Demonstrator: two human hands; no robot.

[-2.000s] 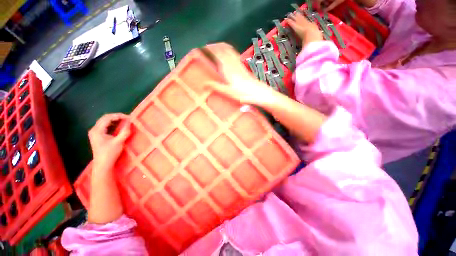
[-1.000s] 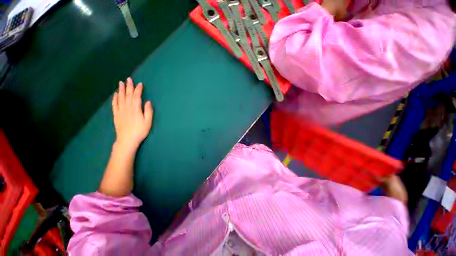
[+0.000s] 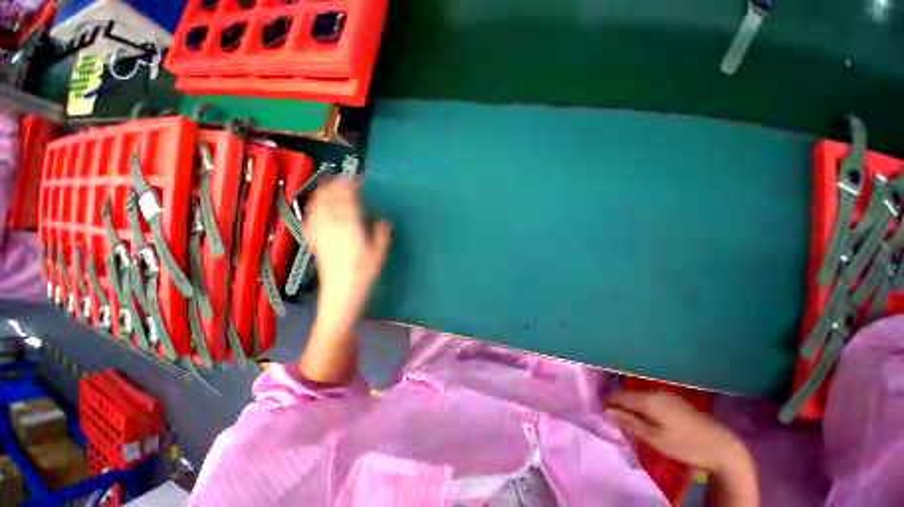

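My left hand [image 3: 342, 243] is blurred, palm down with the thumb apart, at the green mat's left edge beside red trays with watches. It seems to hold nothing. My right hand [image 3: 674, 426] is low, in front of the bench edge, over a red tray [image 3: 662, 473] that is mostly hidden by my hand and smock; whether it grips the tray is unclear. Upright red trays [image 3: 176, 213] stand close together at left, with grey-green watch straps [image 3: 159, 238] hanging from them. The green bench mat [image 3: 595, 238] lies in front of me.
A red tray of dark watch heads [image 3: 273, 74] is at the upper left. One watch [image 3: 738, 45] lies at the upper right. A loaded red tray [image 3: 823, 228] is at the right edge, by a neighbour's pink sleeve [image 3: 867, 416]. Red crates [image 3: 114, 421] stand at lower left.
The view has swung left, bringing the upright trays in. My left hand has left the mat's middle for its left edge. My right hand and red tray are now close to the bench front.
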